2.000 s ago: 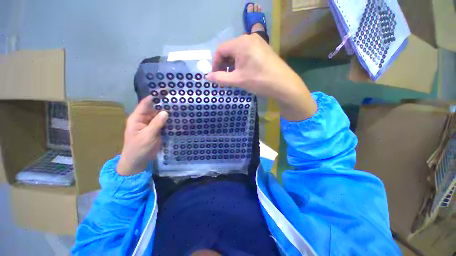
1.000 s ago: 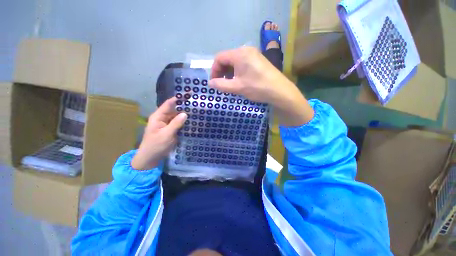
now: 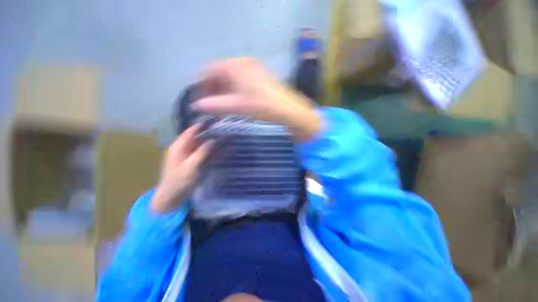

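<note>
The frame is strongly blurred. A stack of sheets with rows of black rings (image 3: 248, 165) lies on my lap, its rings smeared into dark streaks and its pale, shiny lower edge towards my body. My left hand (image 3: 181, 168) is at the stack's left edge, thumb over the top and fingers at the side, gripping it. My right hand (image 3: 242, 88) is over the upper left part of the stack, fingers bent to the left. Whether it holds a sheet is lost in the blur.
An open carton (image 3: 56, 97) with pale packs inside stands at left. At upper right a white pad (image 3: 407, 29) with a dark dotted patch lies over a carton flap. Another brown carton (image 3: 466, 194) is at lower right. A foot in a blue sandal (image 3: 308, 44) shows at the top.
My right hand has moved left across the top of the stack, and its forearm has come inward. My left hand stays at the stack's left edge. The view has shifted slightly and blurred.
</note>
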